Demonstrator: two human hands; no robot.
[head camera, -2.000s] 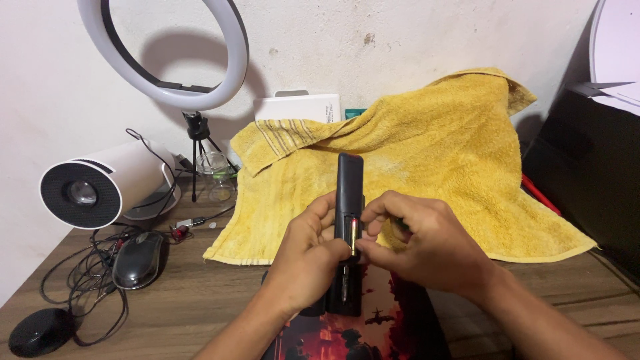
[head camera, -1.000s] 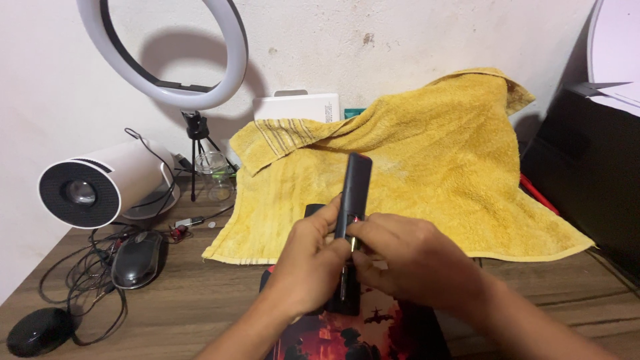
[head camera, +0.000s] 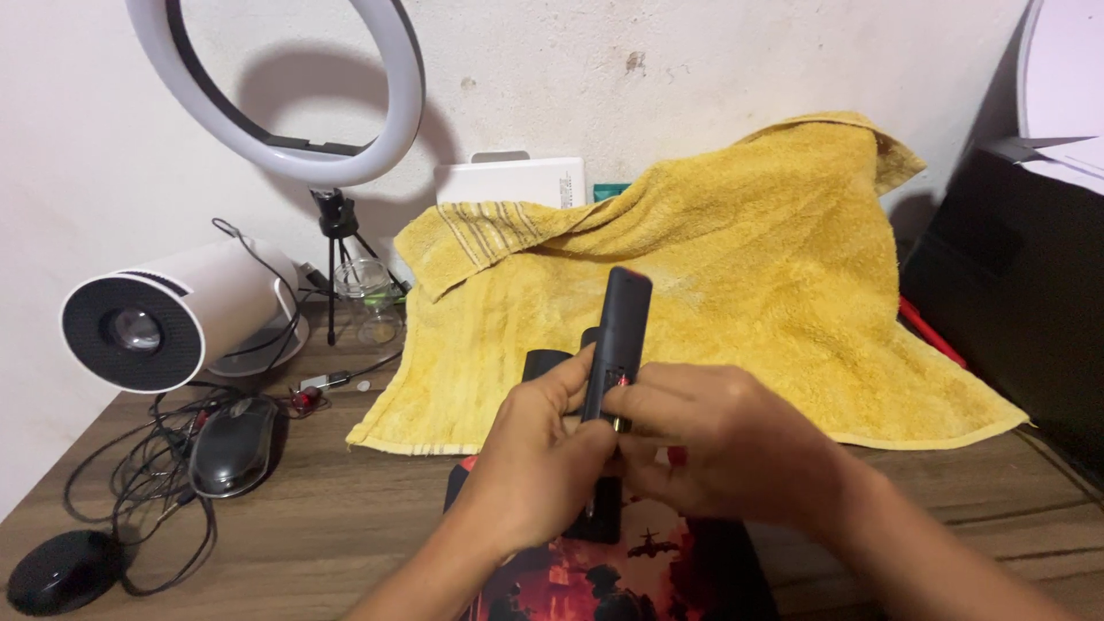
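Note:
A black remote control (head camera: 623, 328), back side up with its battery compartment exposed, stands tilted above the mouse pad. My left hand (head camera: 552, 448) grips it along its left side and lower part. At the compartment, the fingers of my right hand (head camera: 699, 431) press near a battery (head camera: 620, 423) with a gold-coloured part, mostly hidden by the fingers. Behind and below the hands, black objects (head camera: 545, 362) show partly; what they are I cannot tell. The dark mouse pad (head camera: 604, 578) bears a red printed picture.
At left are a white projector (head camera: 216, 293), a tangle of cables (head camera: 129, 483), a black mouse (head camera: 233, 448), another dark mouse (head camera: 65, 571) and a ring light (head camera: 405, 95) on a tripod. A yellow towel (head camera: 759, 285) covers the back; a black box-like object (head camera: 1026, 285) stands right.
The remote control has tilted rightward at its top from its more upright earlier pose. My right hand's fingers have shifted over the compartment and now cover more of the battery.

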